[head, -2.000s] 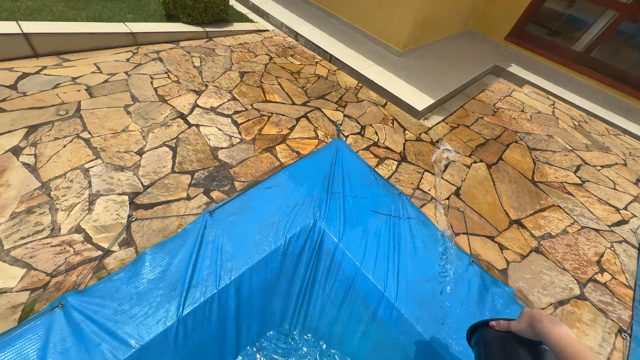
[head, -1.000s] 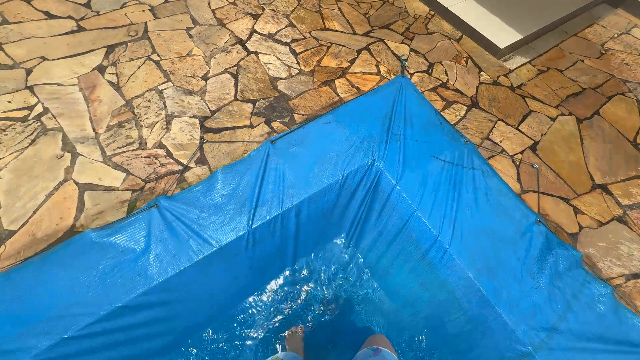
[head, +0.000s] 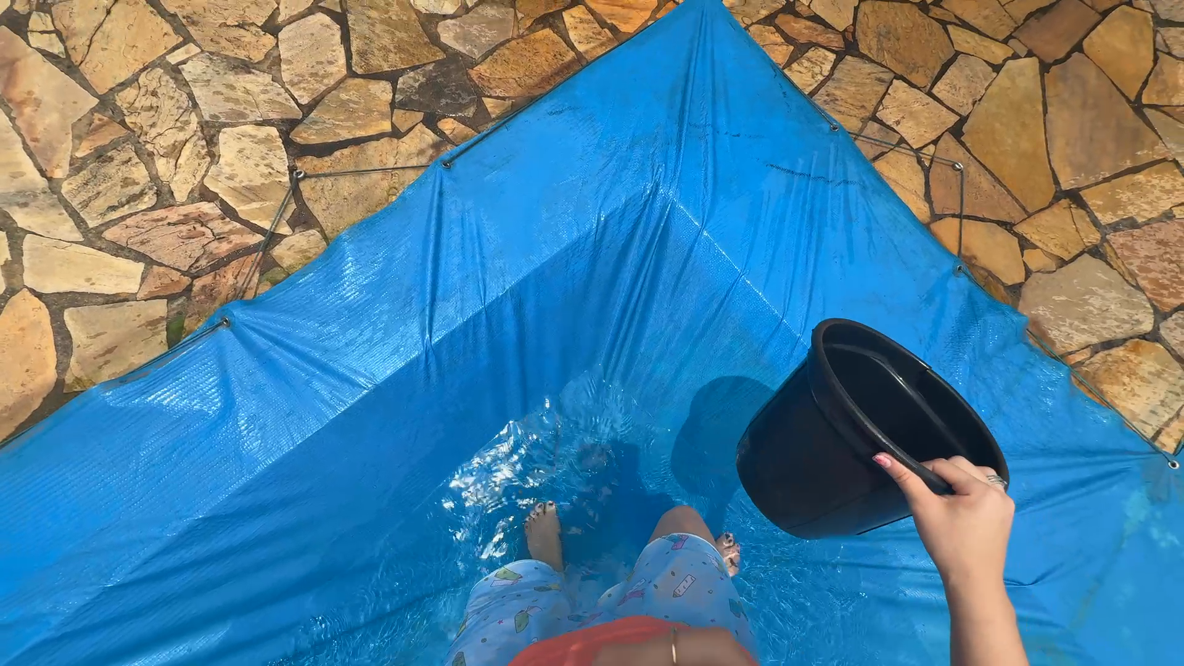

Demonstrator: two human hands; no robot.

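Note:
My right hand (head: 967,518) grips the rim of a black plastic bucket (head: 823,462), with the thumb outside and the fingers over the edge. The bucket is tilted, its mouth facing up and to the right, above shallow water (head: 592,462) on a blue tarpaulin (head: 305,435). No water can be made out inside it. A round dark shadow lies on the tarpaulin just left of the bucket. At the bottom edge a forearm with a thin bracelet (head: 674,646) crosses my body; my left hand itself is out of view.
My bare feet (head: 544,535) stand in the water near the tarpaulin's corner. Cords (head: 370,171) run from metal eyelets along its edge to anchor points in the irregular stone paving (head: 361,111). The tarpaulin slopes up in folds on both sides of the corner.
Two seconds ago the bucket was at the lower right with water splashing beyond it; one second ago it was out of view. Now it is over the water in my right hand. The view has tilted down.

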